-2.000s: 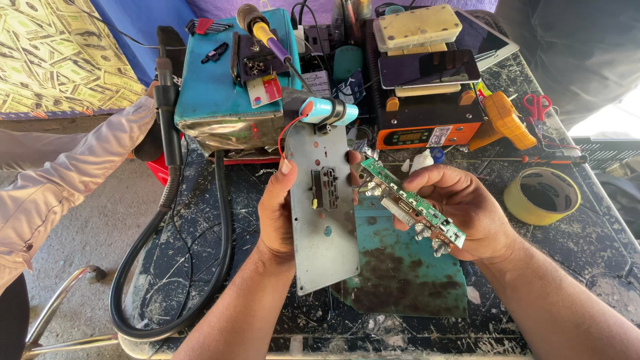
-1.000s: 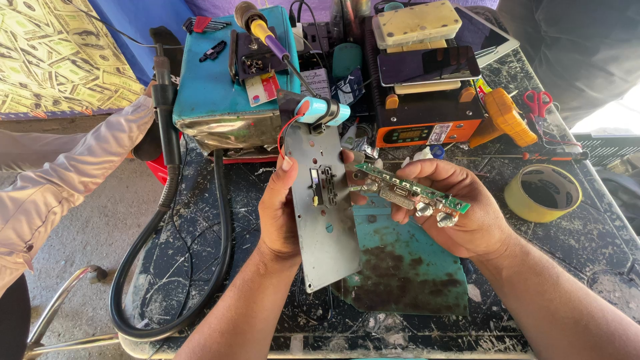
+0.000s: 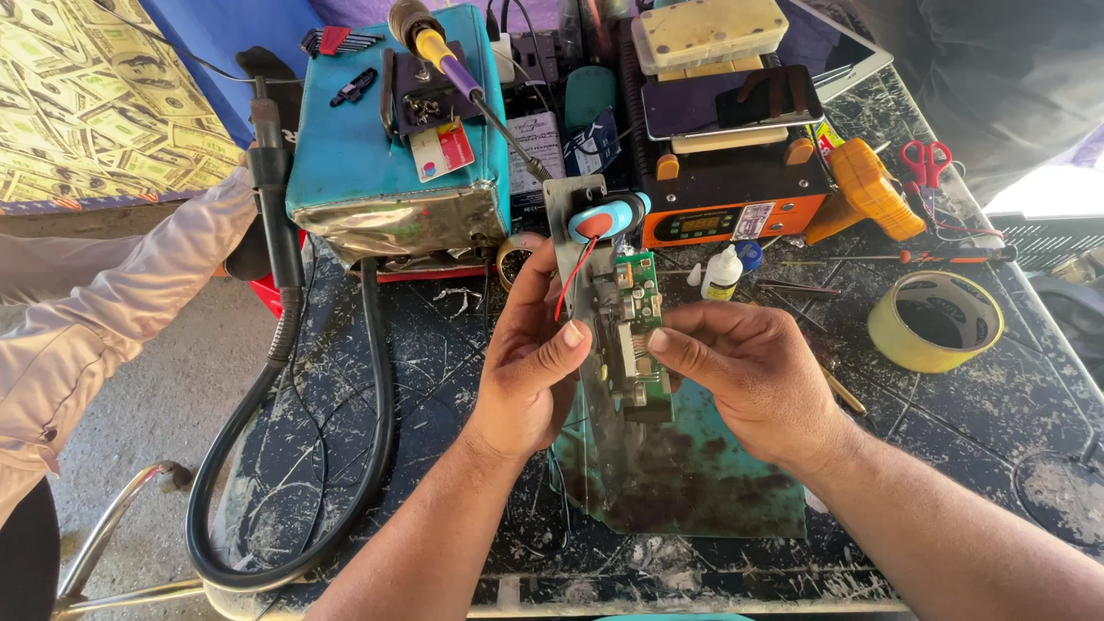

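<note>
My left hand (image 3: pixel 533 371) grips a grey metal panel (image 3: pixel 595 466) by its left edge, and the panel is tilted nearly edge-on. A blue cylindrical battery cell (image 3: pixel 604 218) with red wire sits near the panel's top. Between thumb and fingers, my right hand (image 3: pixel 746 371) holds a green circuit board (image 3: pixel 645 302) close against the panel's right side; whether they touch is unclear. Below both lies a stained teal mat (image 3: pixel 716 483).
A soldering iron (image 3: pixel 448 65) rests over a blue-covered box (image 3: pixel 345 147). Behind stand an orange-black station (image 3: pixel 716 216) and phone (image 3: pixel 733 102). At right are yellow tape (image 3: pixel 888 345), red-handled scissors (image 3: pixel 925 168) and a screwdriver (image 3: pixel 957 255). A person's sleeve (image 3: pixel 95 336) is at left.
The circuit board has moved left to the panel's side and now stands more upright. The panel has turned from showing its broad face to nearly edge-on.
</note>
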